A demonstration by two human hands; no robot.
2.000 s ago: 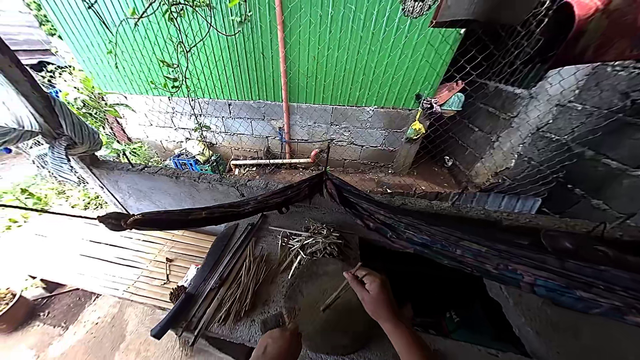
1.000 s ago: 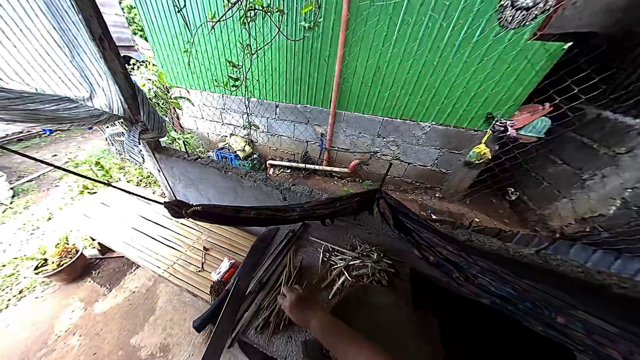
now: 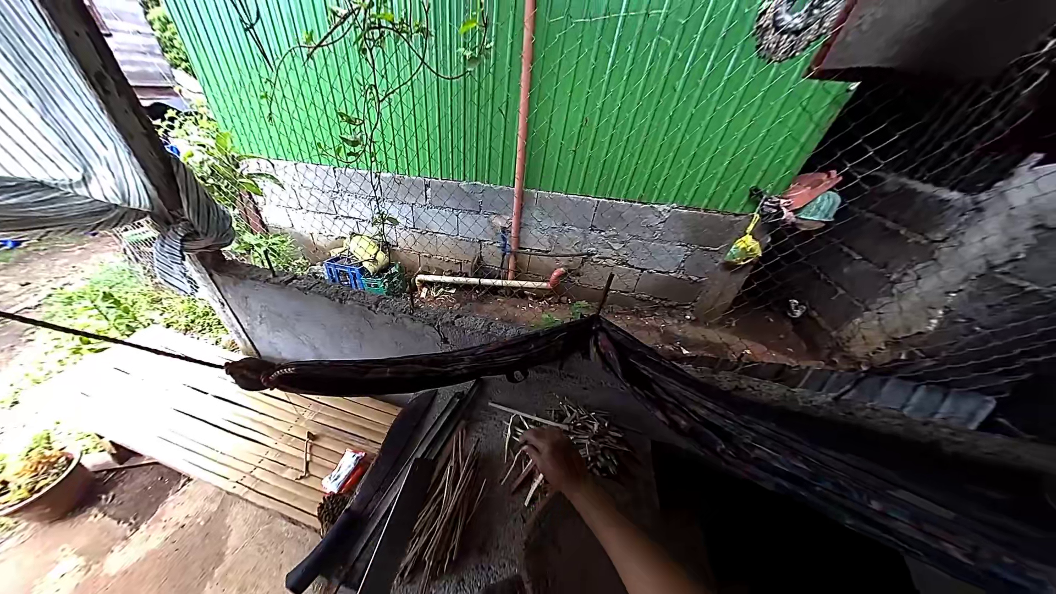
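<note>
My right hand (image 3: pixel 554 460) reaches in from the lower right, over the near left side of a loose pile of short split sticks (image 3: pixel 596 437). Its fingertips are among thin pieces; whether they grip one cannot be told. A longer pale stick (image 3: pixel 528 415) lies just beyond the fingers. Left of the hand, a bundle of long thin sticks (image 3: pixel 445 507) lies on the rough concrete surface (image 3: pixel 502 528). Dark long boards (image 3: pixel 396 528) lie beside that bundle. The round surface below my wrist is in shadow. My left hand is out of view.
A dark rolled cloth (image 3: pixel 429 369) hangs on a rope across the far edge. A bamboo slat platform (image 3: pixel 247 429) with a red and white packet (image 3: pixel 345 472) stands at the left. Beyond are a low concrete wall (image 3: pixel 330 326), a chain-link fence and a potted plant (image 3: pixel 49 487).
My right hand has moved from the long stick bundle to the short-stick pile. Two seconds ago it held a stick, and my left hand was also visible. The view has swung left.
</note>
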